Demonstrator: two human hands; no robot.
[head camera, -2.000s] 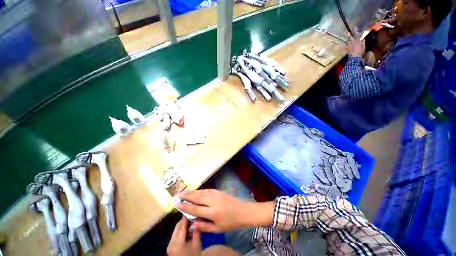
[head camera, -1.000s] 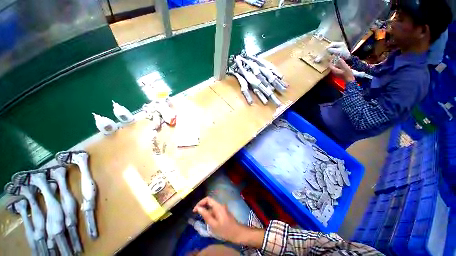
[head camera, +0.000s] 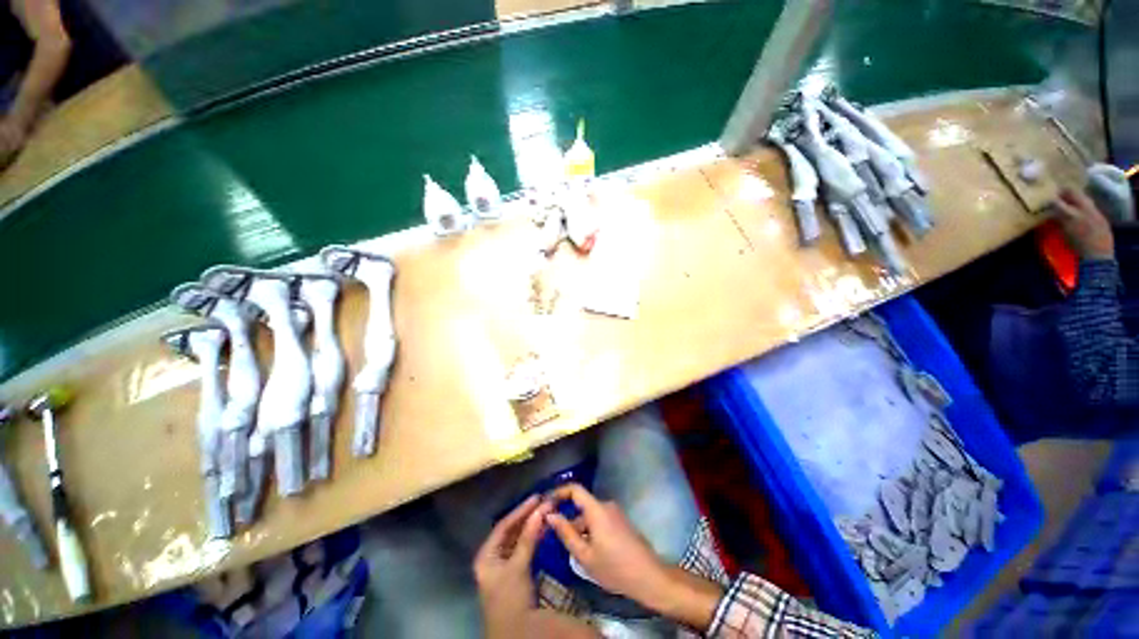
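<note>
My left hand (head camera: 510, 558) and my right hand (head camera: 602, 537) are close together over my lap, just off the bench's front edge. Their fingertips meet around something too small to make out. Below them is a blue container (head camera: 550, 489) between the knees. On the bench edge in front is a small brownish parts holder (head camera: 535, 407) with a ring-like bit behind it. Pale grey handle bodies (head camera: 285, 362) lie in a row on the left of the bench, looped heads towards the back.
More handle bodies (head camera: 852, 175) are piled back right. White bottles (head camera: 442, 209), a yellow-topped bottle (head camera: 580, 155) and a card (head camera: 612, 300) are mid-bench. A hammer (head camera: 60, 499) lies left. A blue bin (head camera: 777, 468) of flat grey pieces stands right. Another worker's hand (head camera: 1082, 227) is far right.
The view has swung left, bringing the hammer into sight. My left hand is now visible beside my right. The hands were at the bench edge with a grey-white part earlier; that part no longer shows.
</note>
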